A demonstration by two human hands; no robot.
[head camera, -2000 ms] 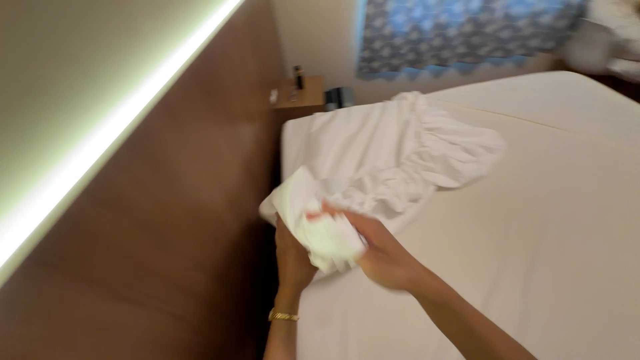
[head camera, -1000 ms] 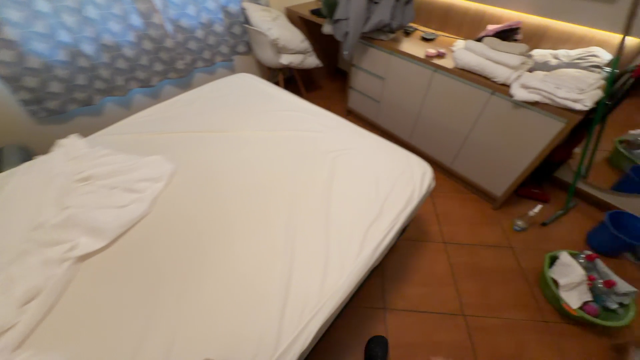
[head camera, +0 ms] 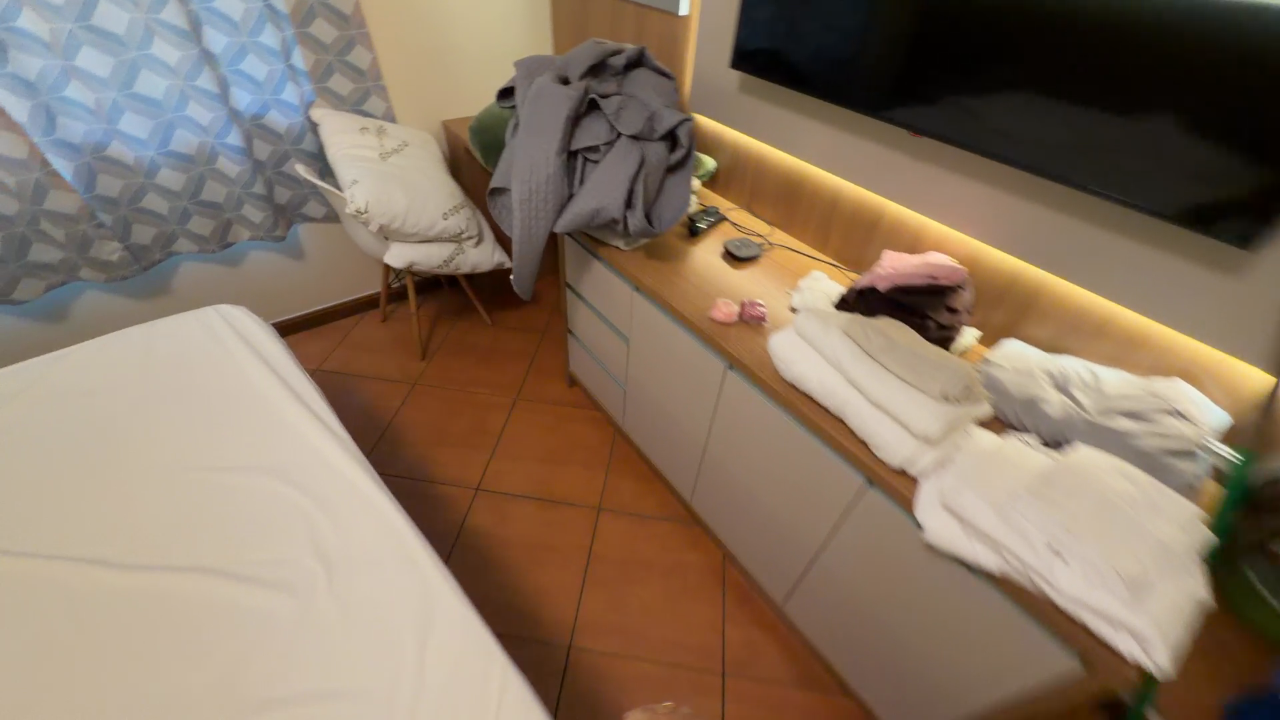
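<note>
Neither of my hands can be made out; a small blurred pale shape [head camera: 660, 711] at the bottom edge is too cut off to identify. On the left lies a bed mattress [head camera: 200, 500] under a smooth white fitted sheet. Folded white towels or linens [head camera: 1070, 520] rest on the right part of a long wooden-topped cabinet [head camera: 690, 305]. Beside them are a rolled beige cloth [head camera: 890, 355], a grey-white cloth bundle [head camera: 1110, 410] and a pink and dark cloth pile [head camera: 915, 290]. A crumpled grey quilted cover [head camera: 600, 150] hangs over the far end.
Pillows [head camera: 400, 190] sit on a white chair with wooden legs [head camera: 413, 310] by the patterned curtain [head camera: 170, 130]. A tiled floor [head camera: 540, 530] runs between bed and cabinet. A wall-mounted television [head camera: 1020, 90] is above. A green pole [head camera: 1230, 490] stands at the right edge.
The view has swung far right, from the headboard side to the cabinet. Two seconds ago both hands were on bunched white fabric at the bed; they have left the view.
</note>
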